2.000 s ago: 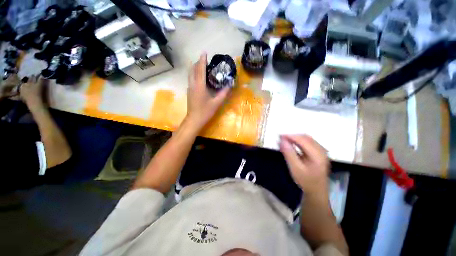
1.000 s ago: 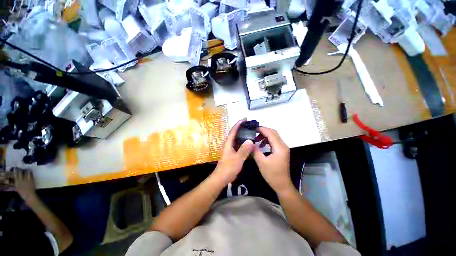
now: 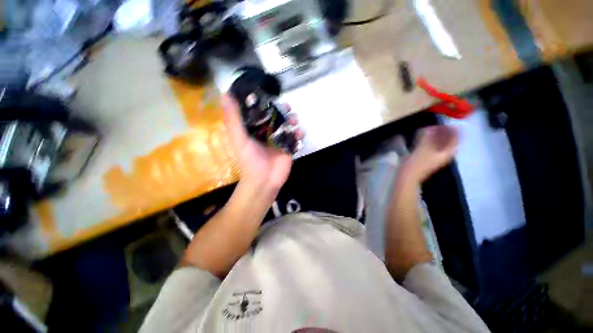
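Note:
My left hand (image 3: pixel 257 153) holds a black housing (image 3: pixel 257 88) over the left part of the white work sheet (image 3: pixel 344 101). The housing's open face shows silver and dark inner parts, and more silver detail shows by my fingertips; the picture is too blurred to tell whether it is one piece or two. My right hand (image 3: pixel 435 146) is blurred, off the bench's front edge, just below the red-handled pliers (image 3: pixel 445 101). Its fingers look curled, and I cannot tell whether it holds anything.
The screw feeder (image 3: pixel 289 39) stands behind the white sheet. Black units (image 3: pixel 208 39) stand to its left. A small hand screwdriver (image 3: pixel 406 76) and a white strip (image 3: pixel 437 29) lie to the right. A second feeder (image 3: pixel 29 149) is blurred at far left.
My hands were together around a dark part at the bench edge and are now apart. My left hand is further up-left with the housing; my right hand moved right. The view has shifted.

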